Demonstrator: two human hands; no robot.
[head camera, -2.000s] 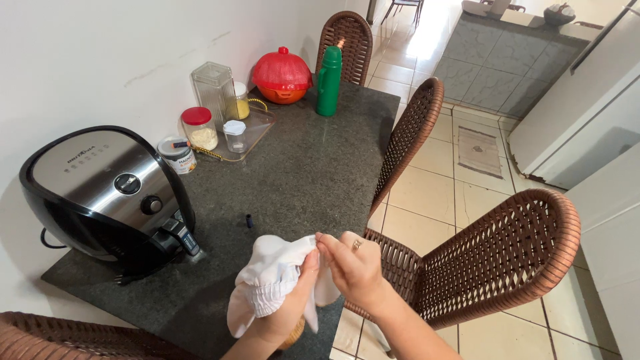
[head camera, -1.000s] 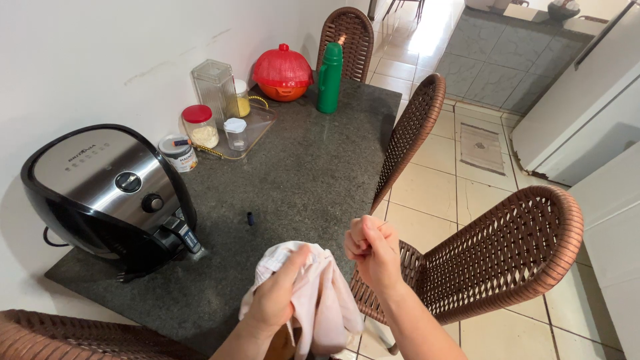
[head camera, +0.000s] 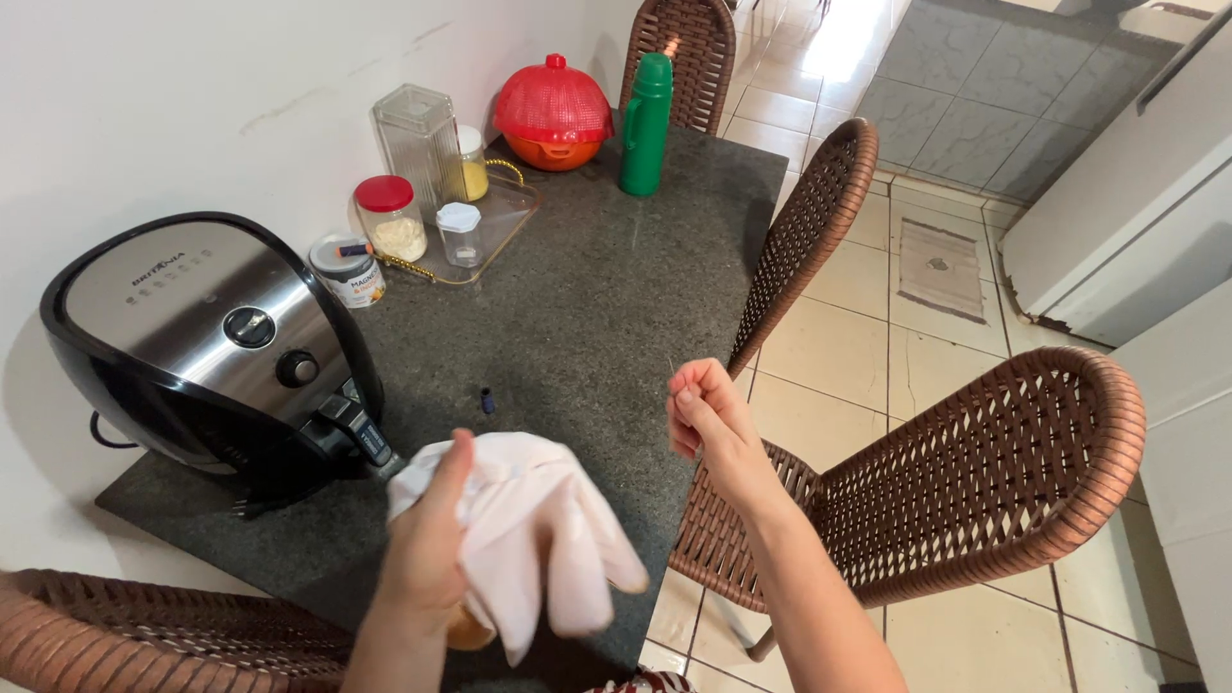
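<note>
My left hand (head camera: 428, 549) holds a bunched white cloth (head camera: 544, 520) over the near edge of the dark stone table (head camera: 616, 318); the cloth is partly blurred. Part of a round brown thing (head camera: 469, 630) shows under the cloth, too hidden to identify. My right hand (head camera: 717, 423) is raised apart from the cloth, to its right, with thumb and fingertips pinched on a fine needle (head camera: 672, 366) that points up. On the table beyond the cloth stands a small dark blue spool-like piece (head camera: 488, 400).
A black and steel air fryer (head camera: 207, 337) stands at the left. Along the wall are a can (head camera: 348, 272), jars on a clear tray (head camera: 505, 245), a red lidded bowl (head camera: 553, 115) and a green thermos flask (head camera: 647, 125). Woven chairs (head camera: 1001, 481) surround the table.
My hands were together at the cloth two seconds ago; my right hand has since moved away to the right. The cloth in my left hand has shifted and hangs more spread out.
</note>
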